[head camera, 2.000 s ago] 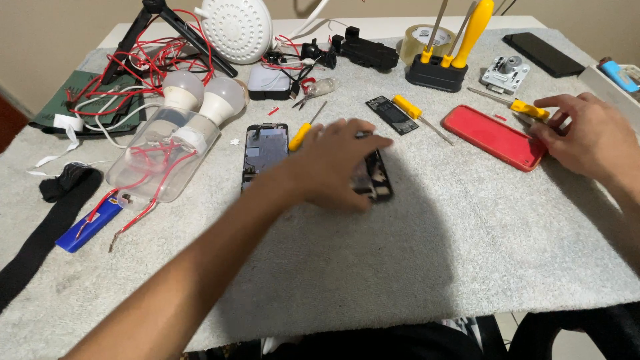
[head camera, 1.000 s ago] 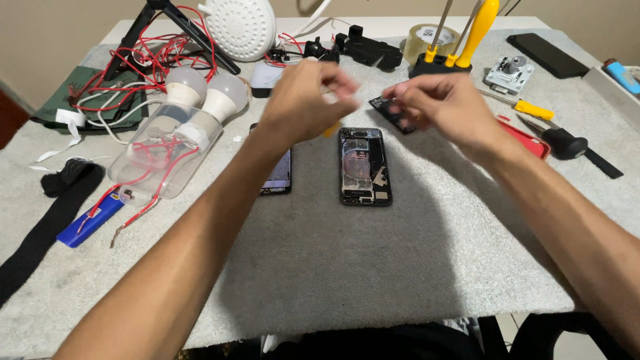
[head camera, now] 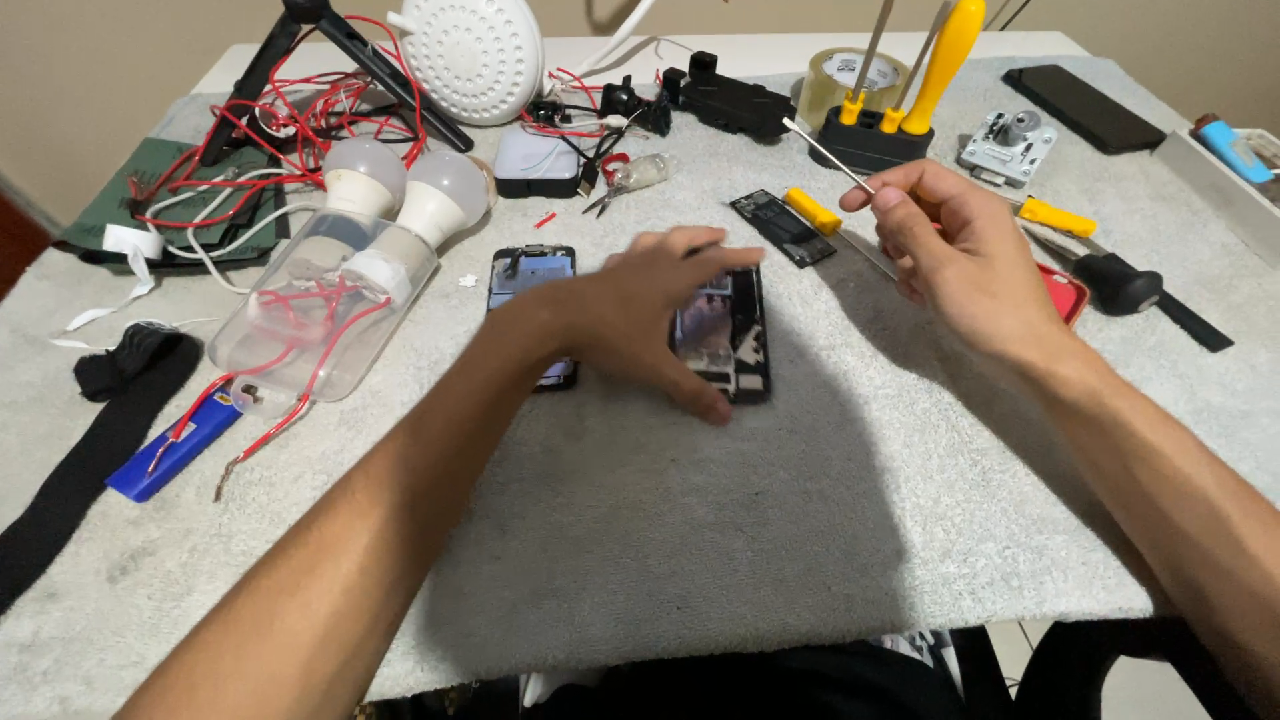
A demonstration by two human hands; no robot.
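My left hand reaches over an opened phone housing with its inner parts bare; fingers lie by its top edge and the thumb by its lower left, and whether they touch is unclear. My right hand holds a thin metal screwdriver, its shaft pointing up and left, its handle hidden in the hand. Partly under my left forearm lies a phone screen assembly. A phone battery rests behind the housing, beside a screwdriver with a yellow handle. A red phone case shows behind my right wrist.
Light bulbs with red wires and a clear plastic container stand left. Behind are a shower head, small scissors, a screwdriver stand and a tape roll. A black-handled tool and dark phone lie right.
My left hand has come back down to the phone housing, which was uncovered a second ago. My right hand has moved right from the battery and now plainly holds a screwdriver.
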